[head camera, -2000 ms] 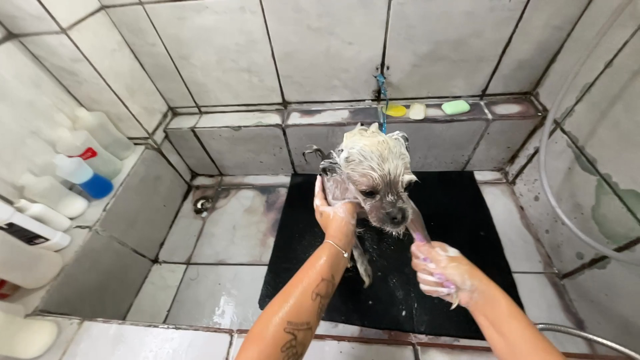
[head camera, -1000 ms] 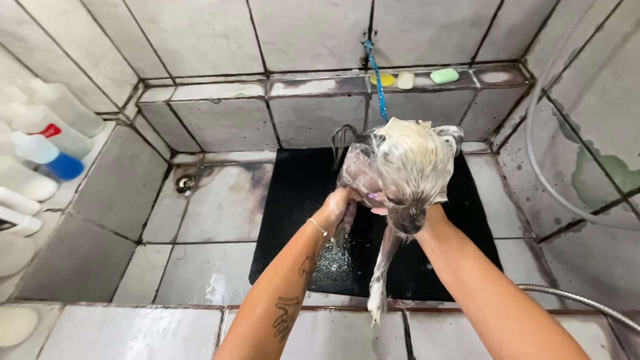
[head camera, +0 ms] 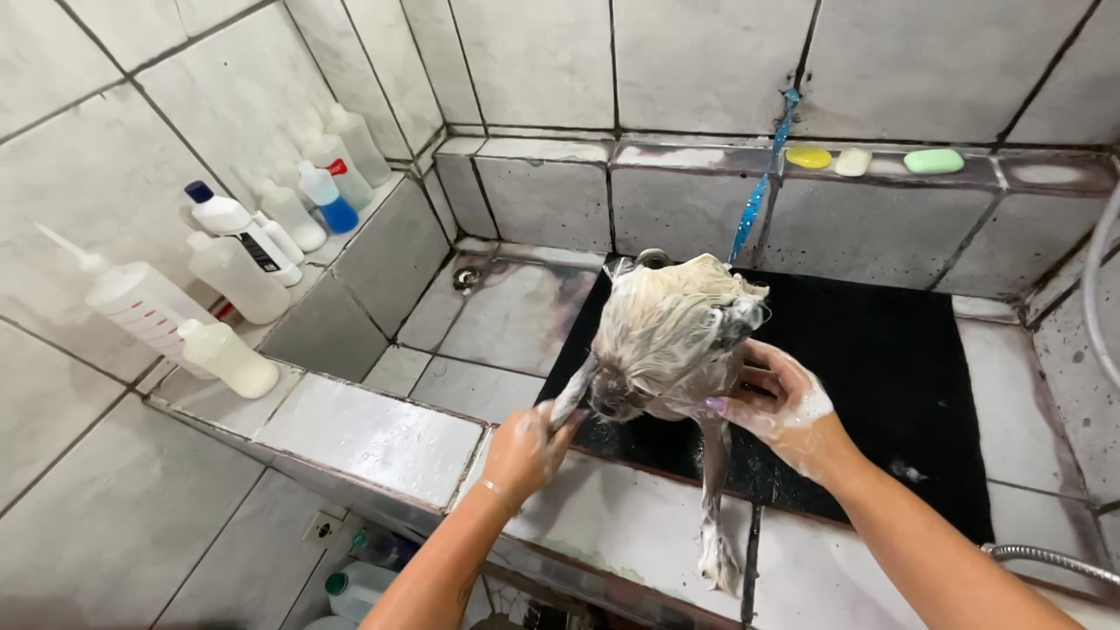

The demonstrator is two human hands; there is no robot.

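A small wet dog [head camera: 669, 332] with lather on its head stands on a black mat [head camera: 875, 376], head lowered, one front paw resting on the tiled front ledge [head camera: 612, 516]. My left hand [head camera: 525, 451] is closed around its other front leg, which is lifted out to the side. Foam covers part of my right hand [head camera: 783, 407], which lies against the dog's chest and shoulder with the thumb in front and the fingers partly hidden behind. From the wall a blue leash [head camera: 752, 210] runs down behind the dog.
Several plastic bottles [head camera: 236, 223] line the left ledge. On the back ledge lie a yellow soap bar [head camera: 808, 157], a white one [head camera: 852, 162] and a green one [head camera: 933, 161]. A metal shower hose [head camera: 1050, 558] is at the right; a drain [head camera: 466, 278] sits in the far left corner.
My left hand has moved from the dog's side to its front leg, now lifted. My right hand shows at the chest, where it was hidden behind the head. The view has swung left.
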